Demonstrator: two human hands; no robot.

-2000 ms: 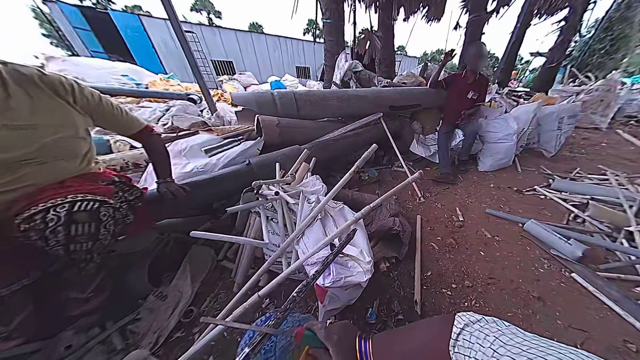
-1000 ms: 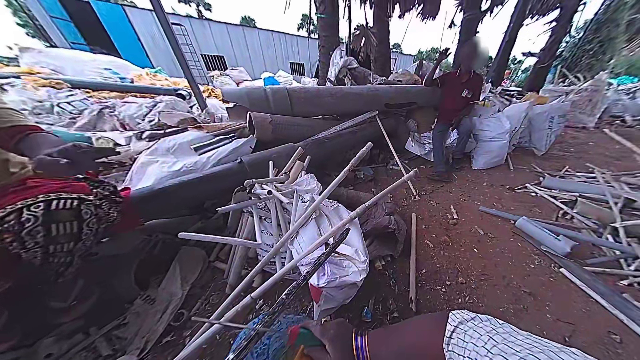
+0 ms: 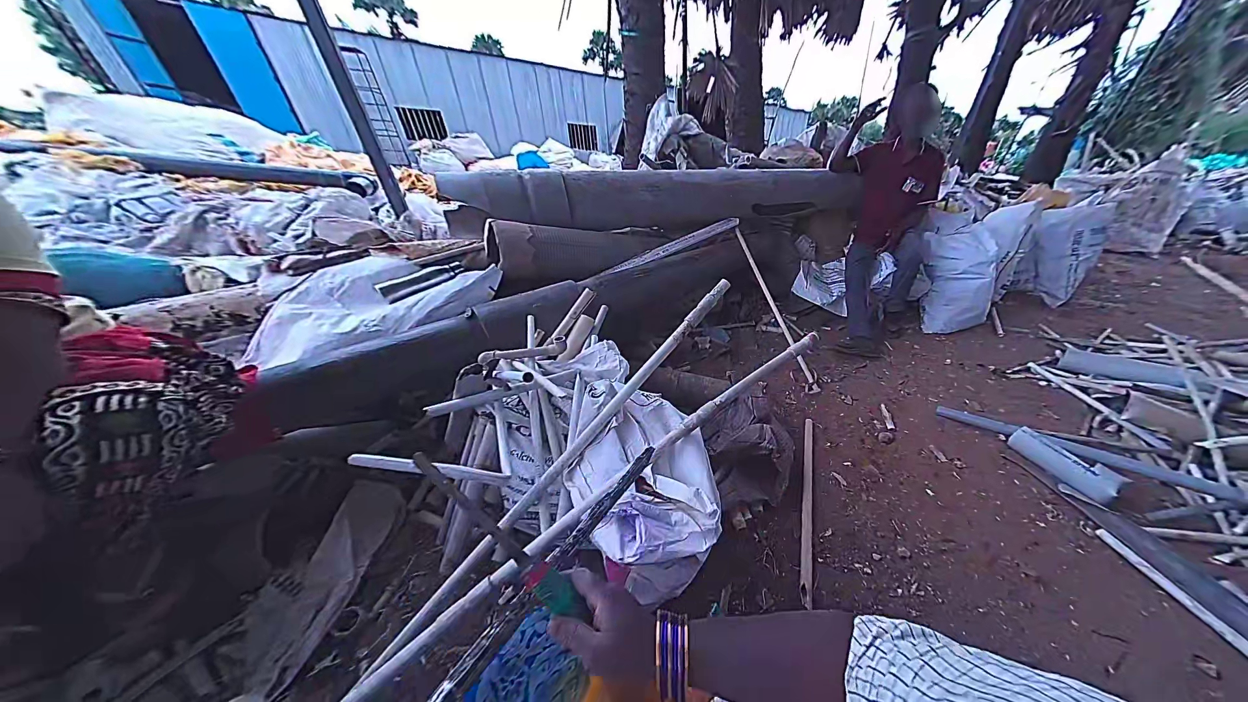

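Observation:
My right hand point(image 3: 614, 629), with bangles at the wrist, grips the green and red handle of a tool point(image 3: 561, 590) at the lower middle. A narrow dark part seems to run up and left from that handle; its exact kind is unclear. Two long pale pipes point(image 3: 624, 400) slant close by on the left, and a dark, rough stick point(image 3: 604, 502) crosses beside them. Behind these, shorter pipes point(image 3: 478, 468) stand bundled against a white woven sack point(image 3: 653, 487). Patterned blue cloth point(image 3: 526, 663) lies below my hand. My left hand is out of view.
Large grey pipes point(image 3: 634, 195) lie across the middle. A person point(image 3: 892, 205) is beside filled white sacks point(image 3: 960, 278); another person point(image 3: 29, 370) is cut off at the left edge. Loose pipes point(image 3: 1063, 468) are heaped on the right, and one thin pipe point(image 3: 807, 517) lies on the soil.
The person at the left has drawn an arm away from the large pipe and shifted toward the left edge. The tool's narrow dark part now shows beyond my right hand.

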